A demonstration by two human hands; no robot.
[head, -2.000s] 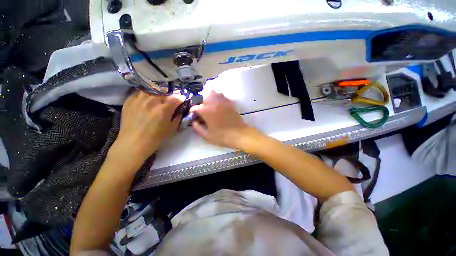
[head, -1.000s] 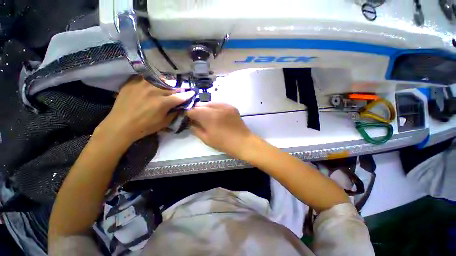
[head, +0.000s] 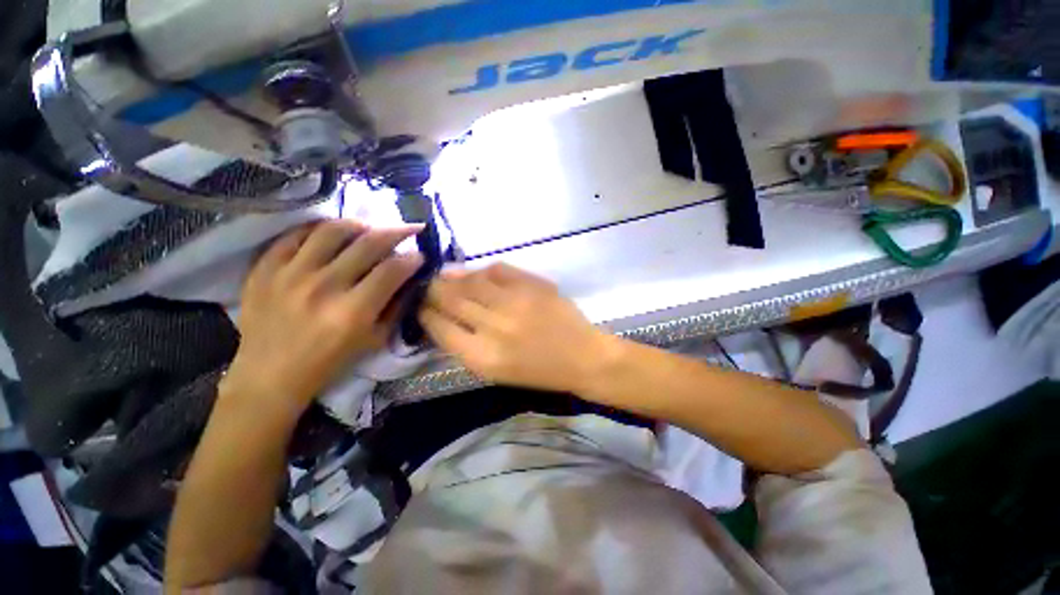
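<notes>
The white sewing machine head (head: pixel 546 58) with blue "Jack" lettering spans the top. Its presser foot (head: pixel 409 209) is over a narrow dark fabric edge (head: pixel 421 279). My left hand (head: pixel 308 302) lies on the fabric left of the foot, fingertips on the dark edge. My right hand (head: pixel 511 325) is just right of the edge, fingertips touching it in front of the foot. The dark grey garment fabric (head: pixel 140 372) heaps to the left, with its pale lining (head: pixel 128 262) showing. What lies under my fingers is hidden.
Black fabric strips (head: pixel 727 163) lie on the white bed right of the needle. Further right are an orange tool (head: pixel 878 140), a round metal part (head: pixel 800 160), yellow loop (head: pixel 936 172) and green loop (head: pixel 918 237). The ruler-marked table edge (head: pixel 744 312) runs in front.
The view has shifted and tilted. The dark edge now shows as a longer band from the foot toward me, and my left hand lies flatter beside it. My right fingertips stay at the edge.
</notes>
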